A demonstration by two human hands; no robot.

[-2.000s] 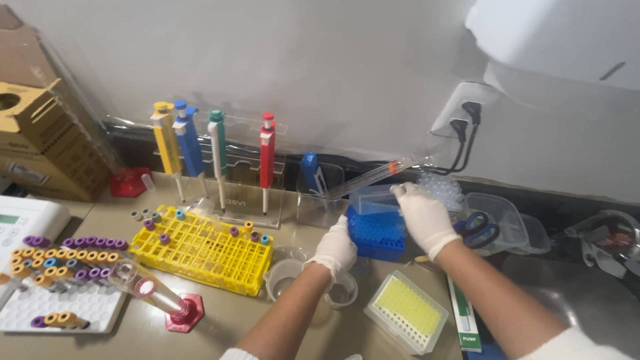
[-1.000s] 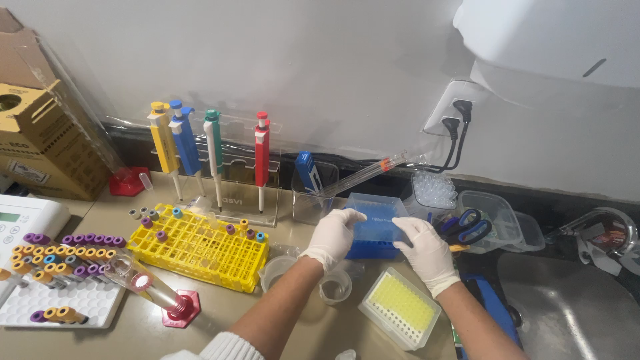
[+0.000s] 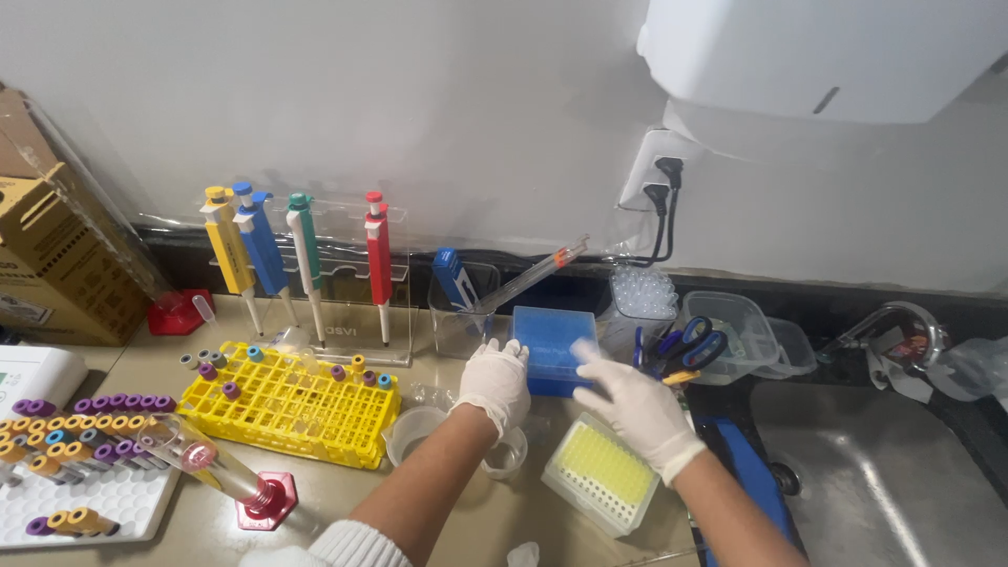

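A blue pipette-tip box (image 3: pixel 555 342) with its clear lid down lies between my two gloved hands. My left hand (image 3: pixel 494 384) is at the box's left side, fingers bent; whether it grips the box is hidden. My right hand (image 3: pixel 634 405), partly blurred, has its fingers spread at the box's right front corner. Below it is an open rack of yellow pipette tips (image 3: pixel 602 472). Small clear plastic cups (image 3: pixel 504 453) stand beneath my left wrist. A yellow tube rack (image 3: pixel 291 405) with a few capped tubes is farther left.
Several micropipettes (image 3: pixel 379 260) hang on a clear acrylic stand. Capped blood tubes fill a white tray (image 3: pixel 102 504) beside a glass cylinder with a red base (image 3: pixel 268 500). Scissors (image 3: pixel 697 346), clear plastic containers (image 3: pixel 728 335) and a steel sink (image 3: pixel 858 472) are on the right.
The clear lid, raised two seconds ago, now lies down over the blue box. My right hand has moved off the lid toward the box's right front corner.
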